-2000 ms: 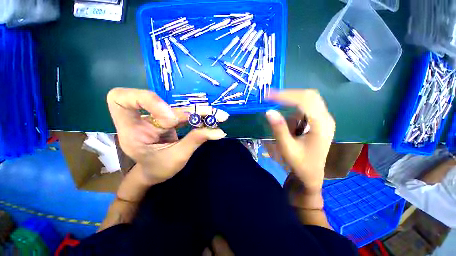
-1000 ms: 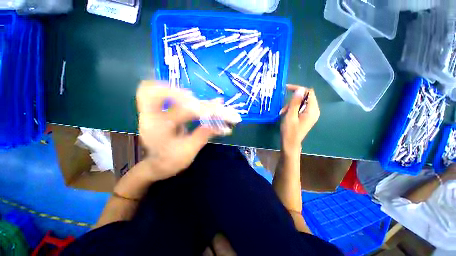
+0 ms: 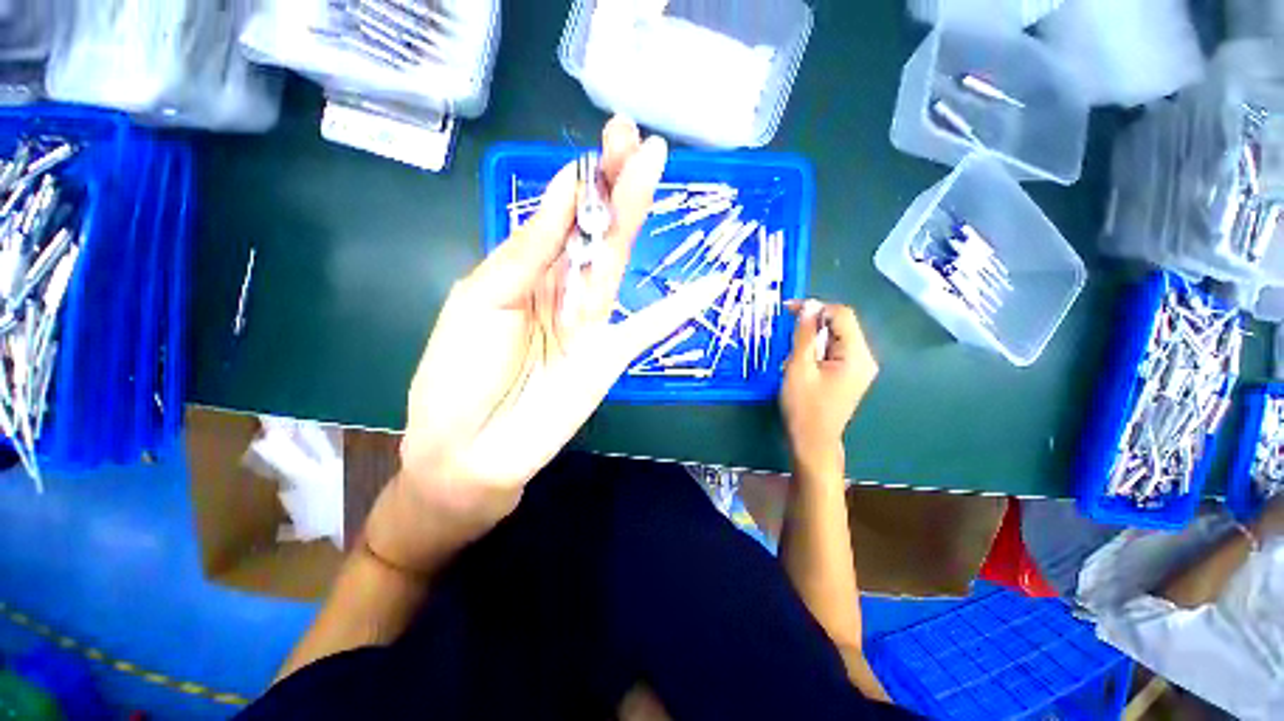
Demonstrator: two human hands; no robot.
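My left hand (image 3: 528,324) is raised over the left part of the blue work tray (image 3: 803,282), palm up. It holds a few slim silver metal tools (image 3: 587,233) between its fingers, with thin shafts pointing away from me. More slim tools (image 3: 768,289) lie loose in the tray, partly hidden by my left hand. My right hand (image 3: 828,369) is at the tray's right edge with curled fingers. A small dark and silver thing shows between its fingers, too small to name surely.
Clear tubs (image 3: 1042,303) with a few tools stand right. A blue bin (image 3: 1105,486) of tools is farther right, near a person's arm (image 3: 1211,571). Stacked boxes (image 3: 486,71) and a scale (image 3: 387,134) are beyond. Blue trays (image 3: 141,296) are left, near a single rod (image 3: 245,292).
My left hand has moved forward from near the tray's front edge and turned palm up, still holding tools. My right hand stays by the tray's right edge. The view has shifted, showing more of the bench's far side.
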